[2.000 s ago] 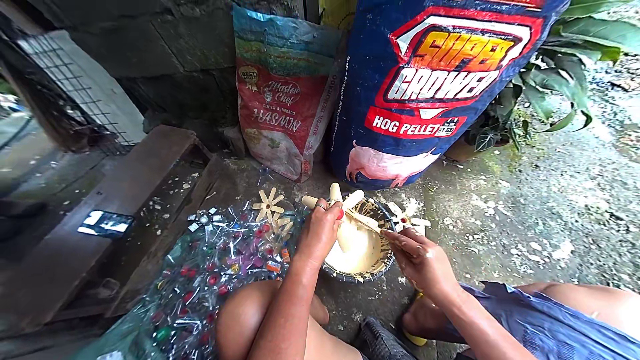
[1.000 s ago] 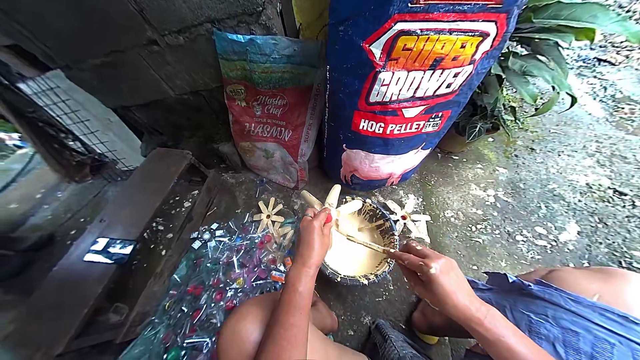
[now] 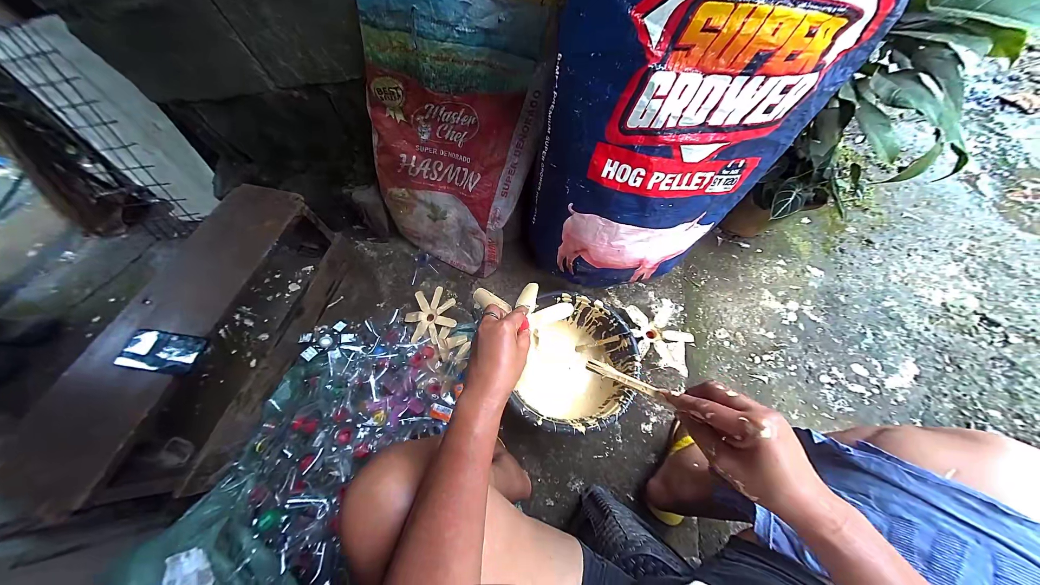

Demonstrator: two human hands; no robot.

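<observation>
My left hand grips a cream-coated, flower-shaped piece with petal-like arms, over the left rim of a round dark basin. Thick cream-coloured paste lies in the basin and is smeared on its inner wall. A thin stick is held in my right hand, its tip over the paste; specks of paste cling to this hand. Similar flower-shaped pieces lie on either side of the basin, one at the left and one at the right.
Clear plastic bottles in a green net or bag lie at the left. Beyond them, a phone rests on a wooden bench. A rice sack and a hog feed sack stand behind the basin. A potted plant is at the right.
My right hand and the stick have moved from the held piece at the basin's far side back towards me. The left hand still holds the piece.
</observation>
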